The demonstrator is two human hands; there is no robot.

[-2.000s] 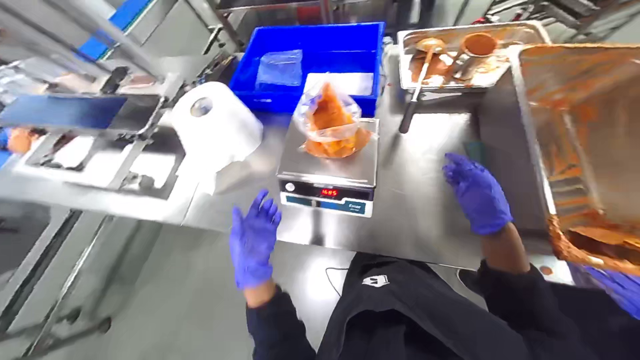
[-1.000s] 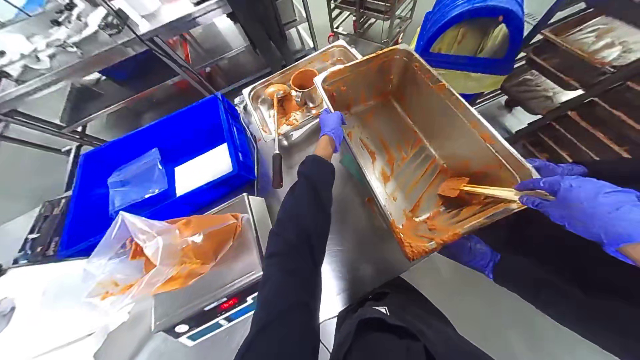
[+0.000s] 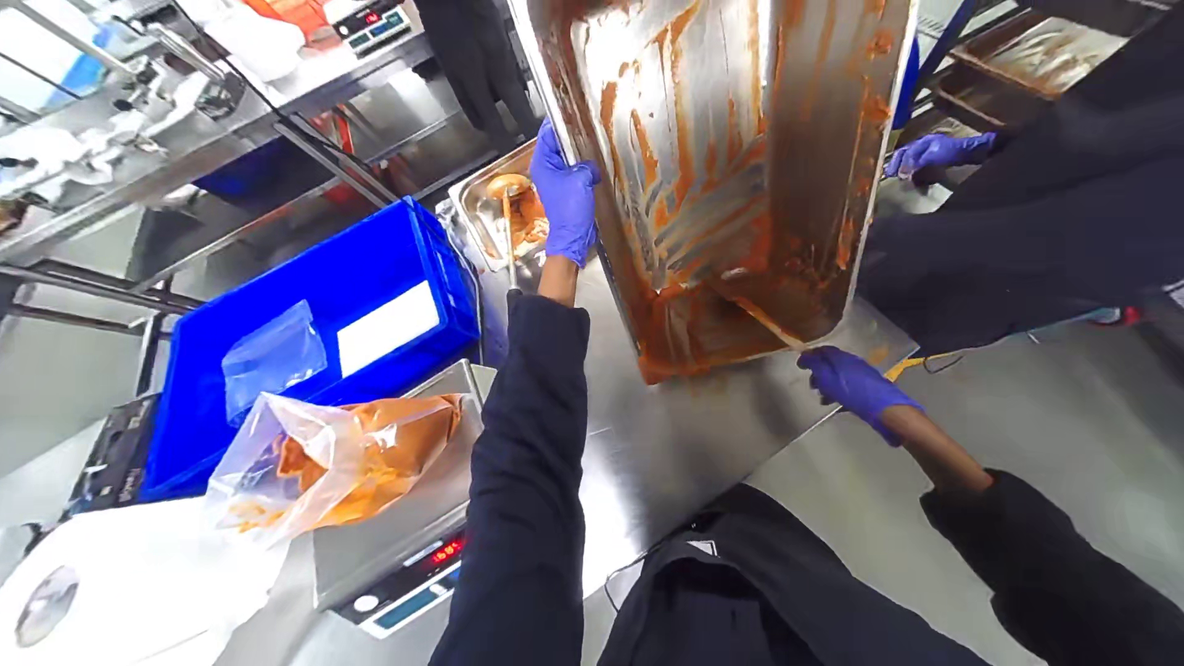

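My left hand (image 3: pixel 565 199), in a purple glove, grips the left rim of a deep steel pan (image 3: pixel 712 176) smeared with orange-brown sauce. The pan is tilted up, its near end low over the steel table. My right hand (image 3: pixel 856 388), gloved too, is closed on the handle of a spatula (image 3: pixel 763 316); its far end lies in sauce at the pan's near end. To the left, a clear plastic bag of orange sauce (image 3: pixel 370 458) rests on a digital scale (image 3: pixel 398 555). Behind my left hand, a ladle (image 3: pixel 508 217) lies in a smaller steel tray (image 3: pixel 481 208).
A blue crate (image 3: pixel 305 277) holds an empty plastic bag (image 3: pixel 275 359) and a white sheet (image 3: pixel 388 326). A white roll (image 3: pixel 139 583) lies at lower left. At the right stands a co-worker in dark clothing, a gloved hand (image 3: pixel 942 155) beside the pan. Steel shelving (image 3: pixel 231 208) is at the back left.
The pan has been tipped up more steeply. My right hand now holds the spatula, which the co-worker's hand held a second ago. My left hand, free two seconds ago, keeps hold of the rim.
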